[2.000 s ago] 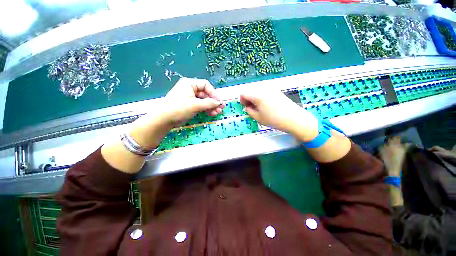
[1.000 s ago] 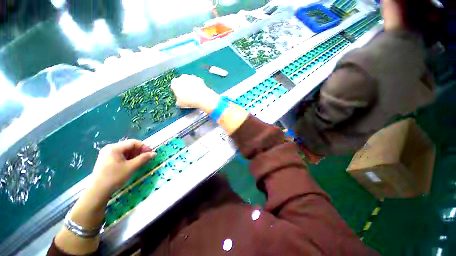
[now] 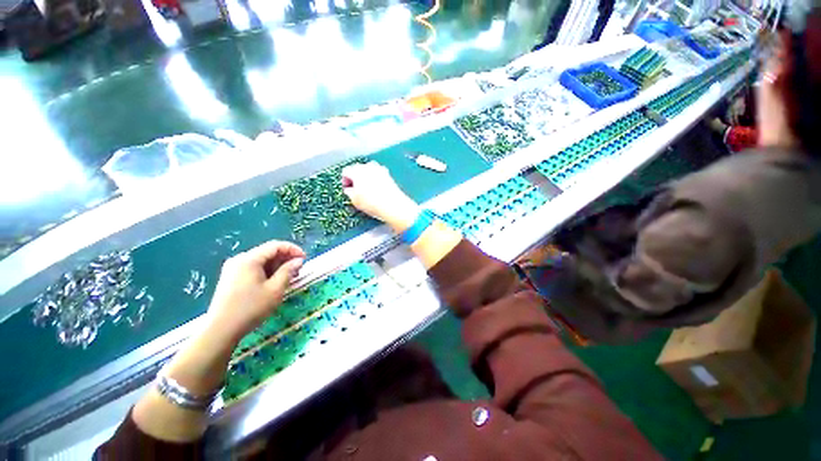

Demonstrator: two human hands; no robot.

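My right hand (image 3: pixel 374 191) is over the right part of the patch of green-black components (image 3: pixel 311 209) on the green mat, fingertips down among them; whether it holds one is too small to tell. My left hand (image 3: pixel 255 281) is above the circuit board panel (image 3: pixel 302 326), thumb and forefinger close together; whether a tiny part is between them cannot be told. The panel lies in the conveyor rails and shows blue and white parts. Heaped silver components (image 3: pixel 85 297) lie at the mat's left.
A pale-handled tool (image 3: pixel 430 163) lies right of the green-black parts. More panels (image 3: pixel 495 205) run along the line. A blue bin (image 3: pixel 598 85) and an orange tray (image 3: pixel 430 103) stand beyond. A person (image 3: pixel 693 243) is at my right, near a cardboard box (image 3: pixel 743 347).
From two seconds ago, my right hand has moved from the panel to the green-black parts. My left hand stays by the panel. The view has turned right and shifted a little since one second ago.
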